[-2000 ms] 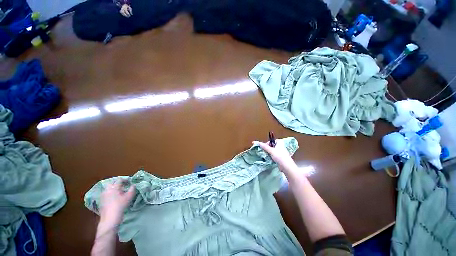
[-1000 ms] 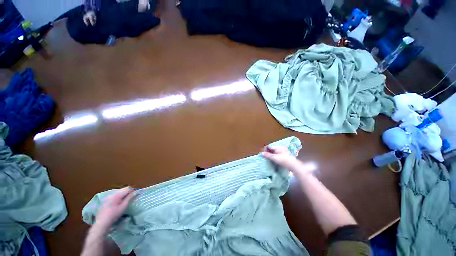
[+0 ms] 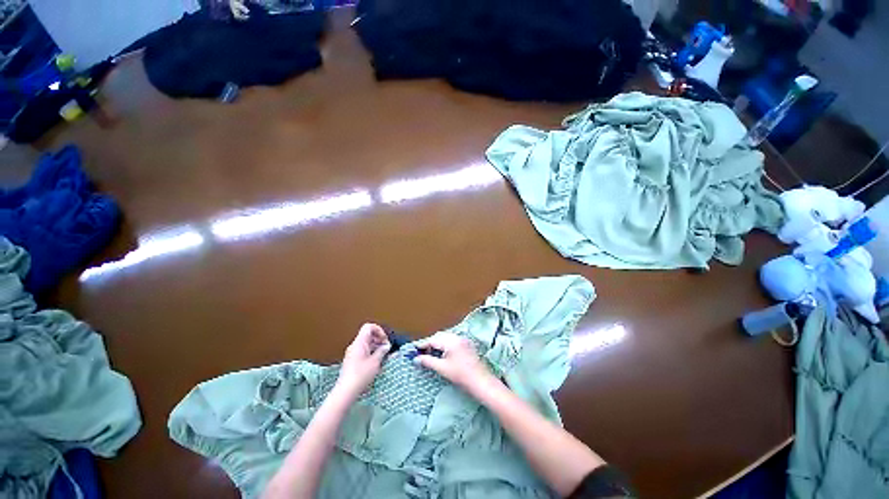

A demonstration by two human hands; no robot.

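A pale sage green dress (image 3: 526,390) lies on the table in front of me, its puff sleeves spread to both sides. The smocked back panel (image 3: 405,387) shows between my hands. My left hand (image 3: 365,353) pinches the dark neck label (image 3: 395,340) at the top edge of the neckline. My right hand (image 3: 450,359) is just right of it, fingers closed at the neckline edge, with a small dark thing at the fingertips that may be the snips or part of the label. The drawstring area lower down is blurred.
The glossy brown table (image 3: 292,146) reflects strip lights. A green dress heap (image 3: 653,185) lies at the upper right, another (image 3: 58,380) at left beside blue cloth (image 3: 63,210). Black garments (image 3: 497,44) lie across the table, near another person's hand. A grey-blue bottle (image 3: 768,320) is at right.
My hands have moved from the two sleeve ends inward to the middle of the neckline, at the label. The neckline, stretched out before, is now gathered and slack, with both sleeves spread outward.
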